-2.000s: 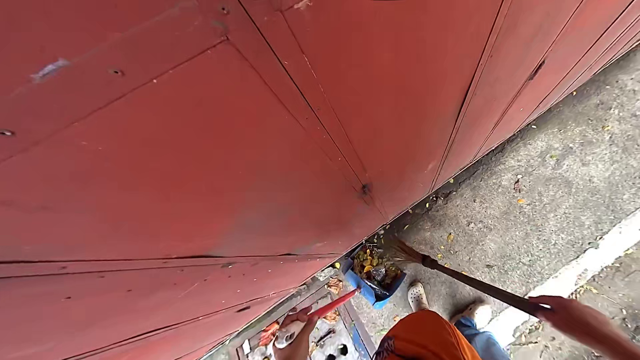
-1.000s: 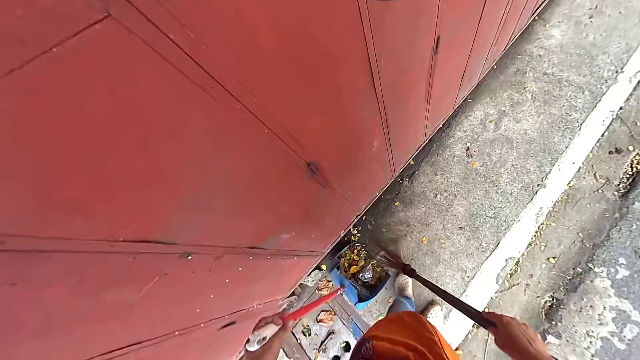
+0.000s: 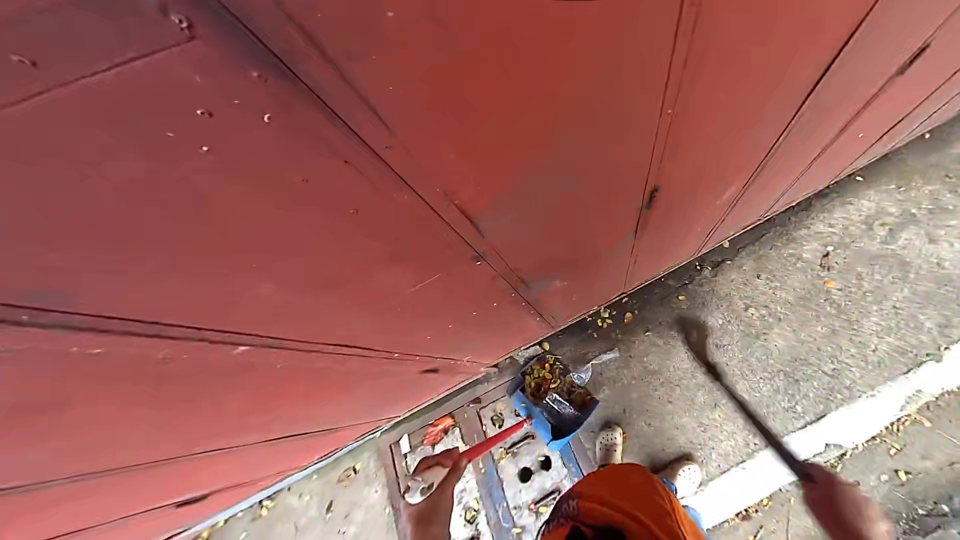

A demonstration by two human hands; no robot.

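My left hand (image 3: 439,480), low and left of centre, is closed around the red handle (image 3: 491,442) of a blue dustpan (image 3: 555,427). Dry leaves (image 3: 551,382) and a piece of clear plastic fill the pan, which rests on the ground near the foot of the red wall. At the lower right my right hand (image 3: 844,502), blurred, grips the dark handle of a broom (image 3: 750,416). The broom's bristles (image 3: 694,334) point toward the wall, to the right of the dustpan and apart from it. A clear plastic scrap (image 3: 600,364) sticks out at the pan's right edge.
A red panelled metal wall (image 3: 375,225) fills the upper view. Small yellow leaves (image 3: 606,319) lie at its base. Below the dustpan is a framed concrete cover with holes (image 3: 534,472). Pale clog shoes (image 3: 609,442) stand beside it. A white painted strip (image 3: 892,401) crosses the pavement.
The broom's bristles were close beside the dustpan one second ago and are now farther to its right. My left hand keeps hold of the dustpan. The view has shifted.
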